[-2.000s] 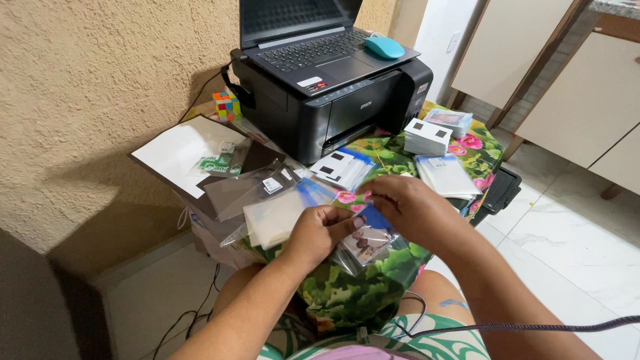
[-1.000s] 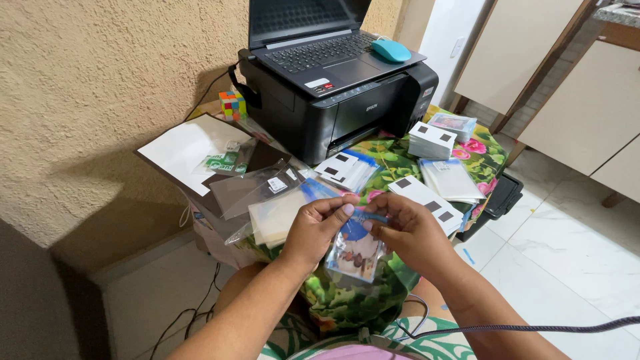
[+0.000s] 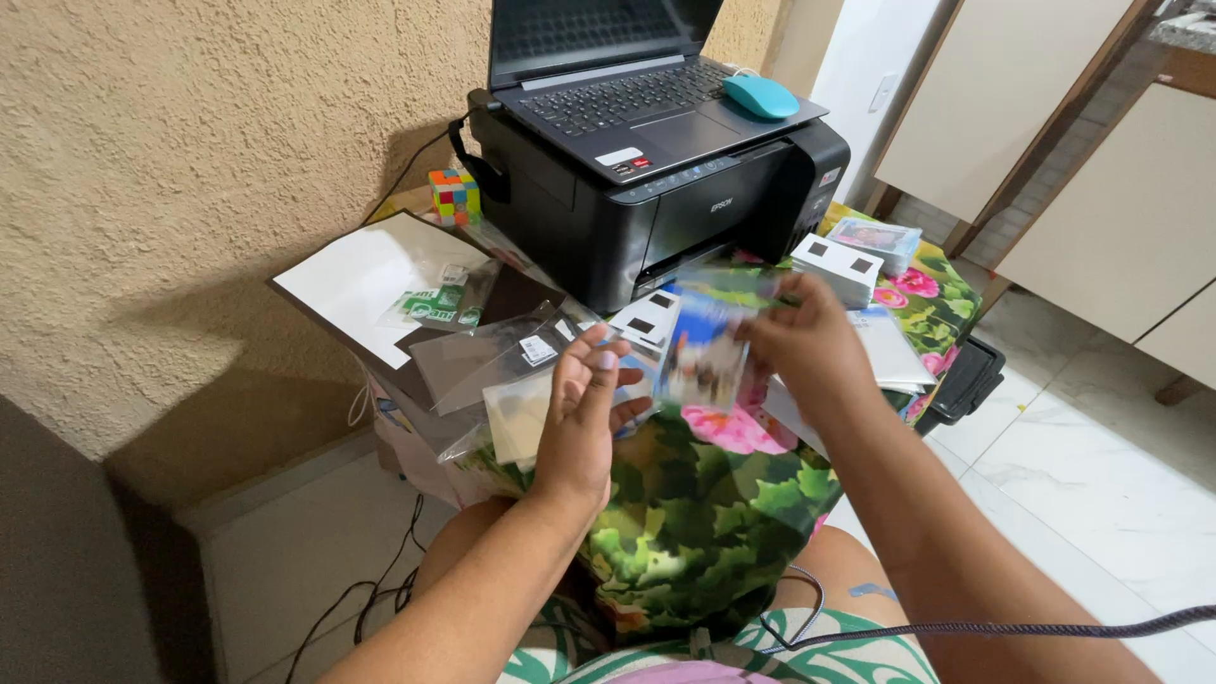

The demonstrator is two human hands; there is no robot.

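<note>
My right hand (image 3: 807, 342) holds a clear plastic sleeve with a printed photo (image 3: 705, 351) inside by its right edge; the print is blurred. Just left of it, my left hand (image 3: 584, 408) is raised with fingers apart and holds nothing. Clear plastic sleeves (image 3: 513, 418) lie under and beside the left hand. White cards with black squares (image 3: 648, 318) lie behind the held photo, partly hidden. More such cards form a stack (image 3: 836, 271) at the right, with a pile of sleeved prints (image 3: 876, 239) behind. White sleeves or sheets (image 3: 888, 347) lie beside my right hand.
A black Epson printer (image 3: 665, 204) bears an open laptop (image 3: 636, 104) and a turquoise mouse (image 3: 762, 97). White paper (image 3: 366, 271), a green-printed packet (image 3: 442, 304) and a puzzle cube (image 3: 455, 198) are at the left. A braided cable (image 3: 997, 629) crosses near my right forearm.
Both hands were together at the sleeved photo; my left hand has let go and moved apart, while my right hand has lifted the photo away to the right.
</note>
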